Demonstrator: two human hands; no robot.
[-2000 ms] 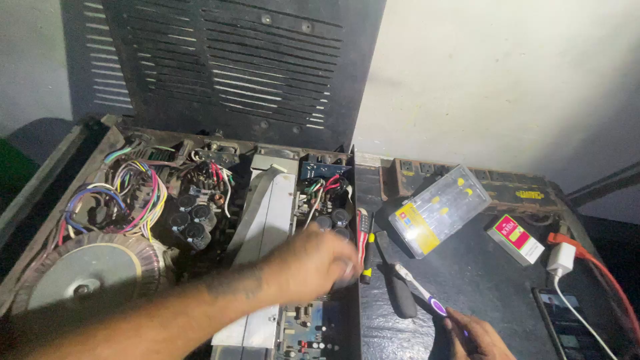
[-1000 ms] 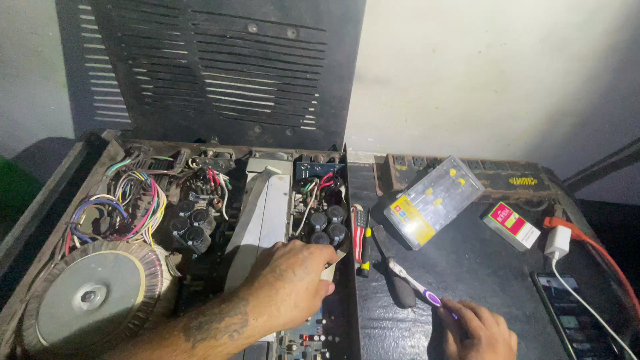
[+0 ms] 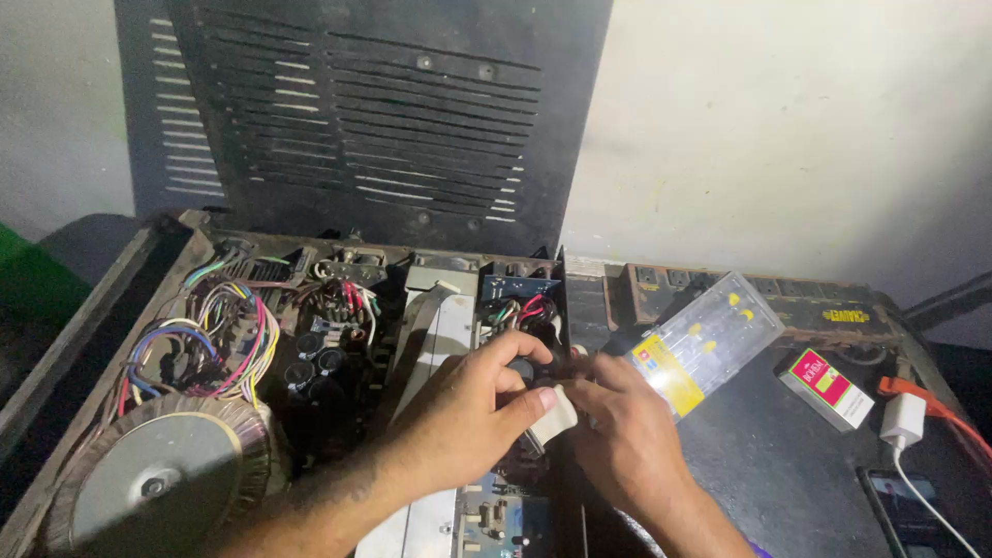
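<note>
My left hand is over the right-hand section of an opened amplifier chassis, its thumb and fingers pinching a small cream-coloured piece, perhaps cloth or paper. Right beside it, my right hand has its bent fingers at the piece's edge; whether they grip anything is hidden. Below the hands lies a blue circuit board. A long pale metal heatsink runs along the left hand's far side. Coloured wires and a dark round capacitor show just beyond the fingers.
A toroidal transformer, wire bundles and capacitors fill the chassis's left. Behind stands a slotted black cover. On the right are a clear plastic case, power strip, small carton, white charger and phone.
My right hand has moved left from the purple-and-white toothbrush to meet my left hand. The cream piece, partly visible at my left hand one second ago, now sits between both hands.
</note>
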